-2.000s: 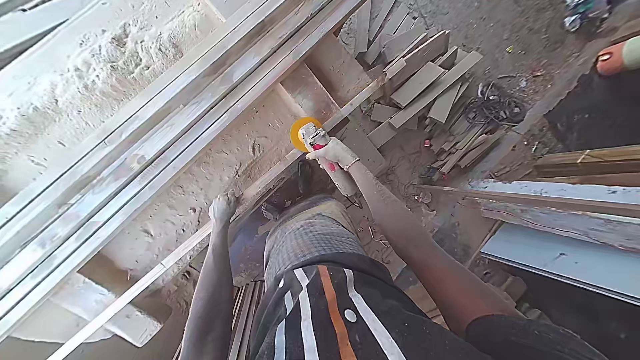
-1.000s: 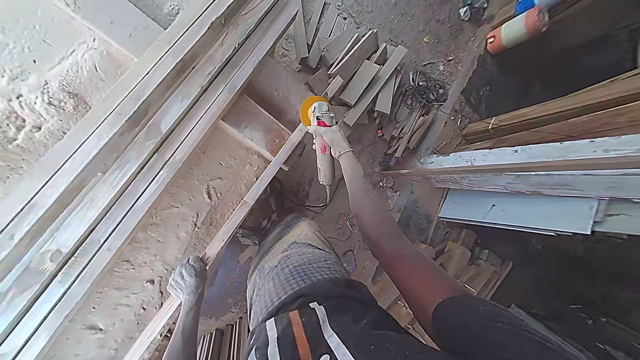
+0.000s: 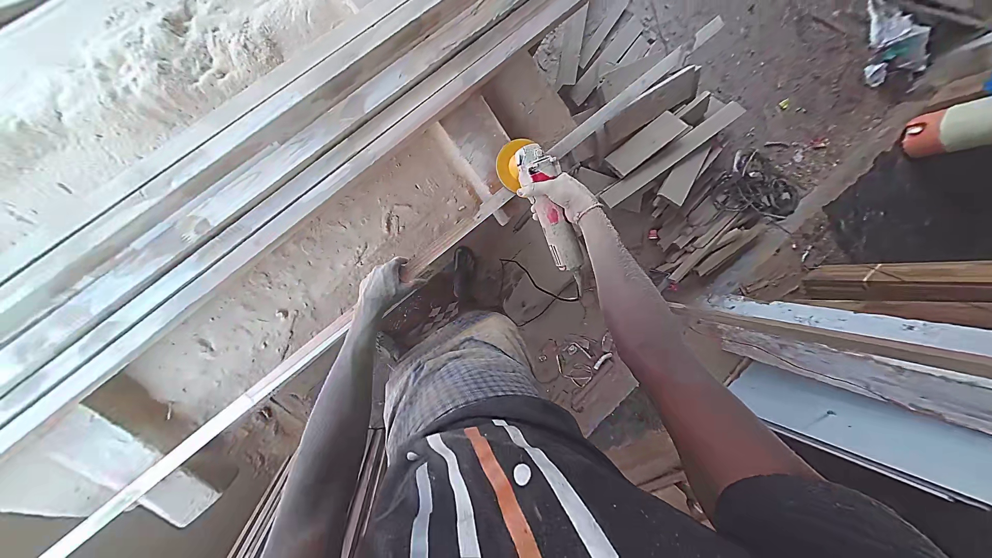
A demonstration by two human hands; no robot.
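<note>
My right hand is wrapped around the body of an angle grinder, whose yellow disc sits over a long narrow wooden strip. Whether the disc touches the wood cannot be told. Dust coats this hand. Farther down the strip, my left hand grips its edge, fingers curled over it. The strip runs diagonally from lower left to upper right. A dark cord hangs from the grinder's rear end.
Long planks lie parallel on the left over dusty ground. Wood offcuts are piled ahead, beside tangled wire. Boards and a pale sheet are stacked at right. The loose cord lies near my feet.
The view has swung back and forth. Between the two earlier frames the grinder moved toward the strip's far end; my left hand now lies closer to it than one second ago.
</note>
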